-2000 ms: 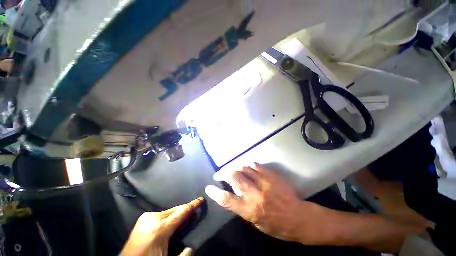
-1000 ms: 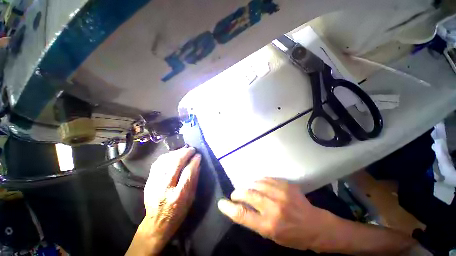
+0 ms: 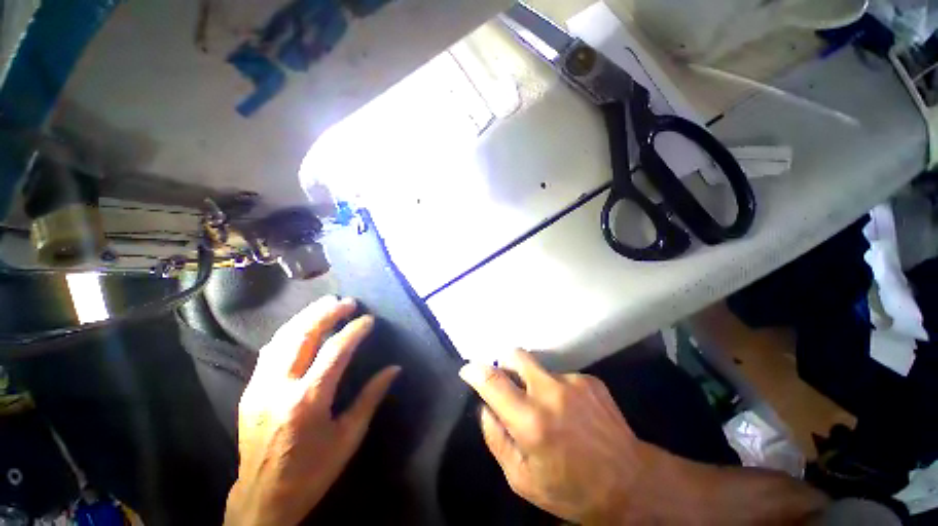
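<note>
The black garment (image 3: 396, 349) lies on the left of the machine bed and hangs over its front edge. Its straight folded edge (image 3: 417, 298) runs from the lit presser foot (image 3: 350, 216) down to my right hand. My left hand (image 3: 303, 401) lies on the cloth left of the edge, fingers apart and holding nothing. My right hand (image 3: 561, 437) pinches the folded edge between thumb and fingers at the bed's front edge. The needle is lost in the glare.
The sewing machine head (image 3: 185, 103) spans the upper left. Black-handled shears (image 3: 638, 154) lie on the bed (image 3: 555, 298) over white paper (image 3: 617, 46). A brass-coloured knob (image 3: 64, 236) is at left. White scraps (image 3: 890, 298) hang at right, and a crumpled clear piece (image 3: 763, 442) lies below the table.
My left hand has moved up onto the cloth, then back from the presser foot with its fingers spread. My right hand still holds the edge, now more closely pinched. The whole view has shifted.
</note>
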